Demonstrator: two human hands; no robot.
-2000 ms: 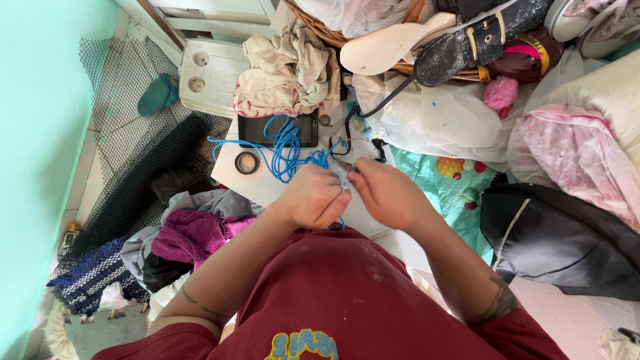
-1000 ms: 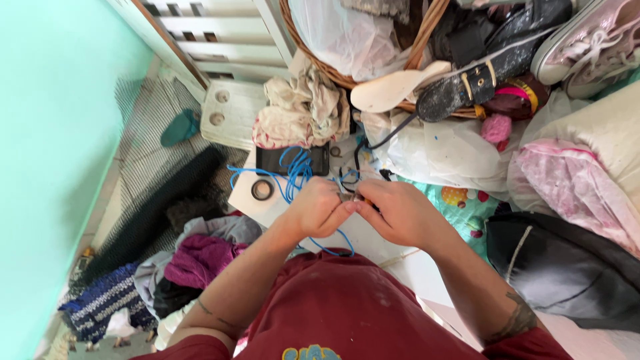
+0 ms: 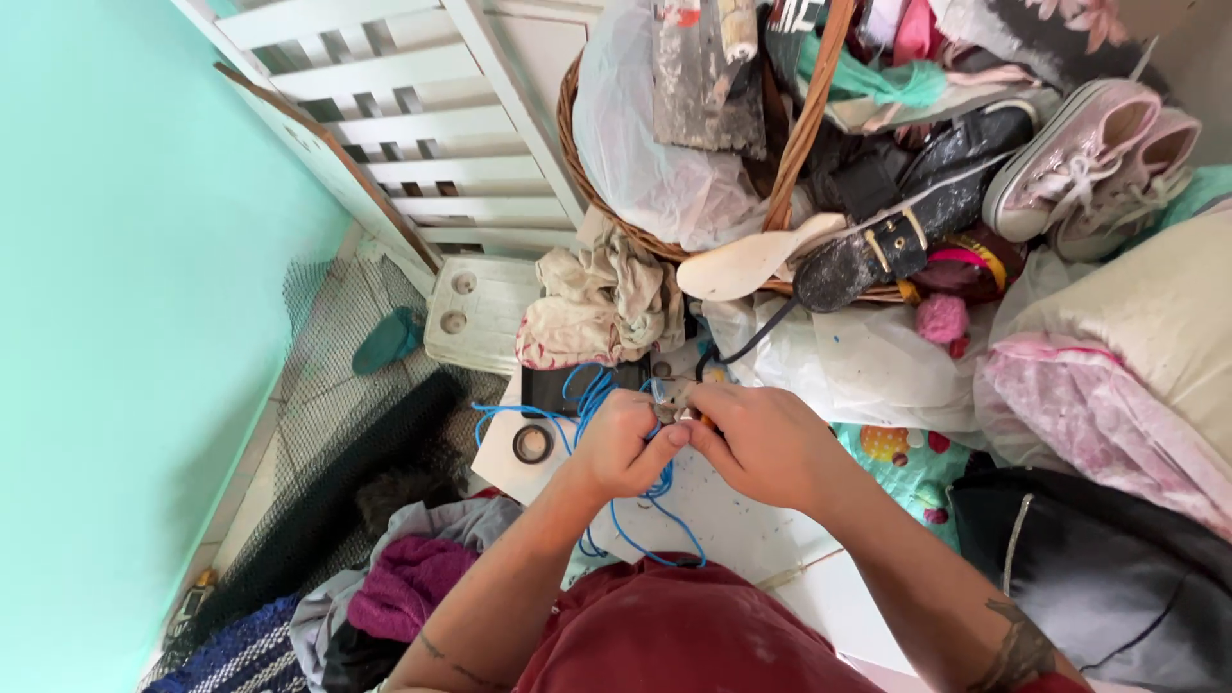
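Observation:
My left hand (image 3: 626, 443) and my right hand (image 3: 760, 443) meet in front of my body, thumbs touching, fingers curled. Between them shows a small greyish object (image 3: 671, 409), too covered to name. A bit of orange shows by the right fingers; what it belongs to is hidden. Thin blue cord (image 3: 584, 404) lies tangled beside and behind my left hand, with a loop hanging below both hands. To the left, a roll of dark tape (image 3: 532, 444) lies on a white surface (image 3: 731, 529), near a black tray (image 3: 539, 390).
Crumpled beige cloth (image 3: 616, 298) lies behind the tray. A wicker basket (image 3: 568, 106) holds bags and shoes at the back. Plastic bags (image 3: 857, 361) and a black bag (image 3: 1088, 568) are on the right. Black mesh (image 3: 375, 462) and a purple cloth (image 3: 414, 587) lie left.
My hands have come together, thumb against thumb; two seconds ago they were slightly apart, with the right one blurred. The view has tilted up toward the basket.

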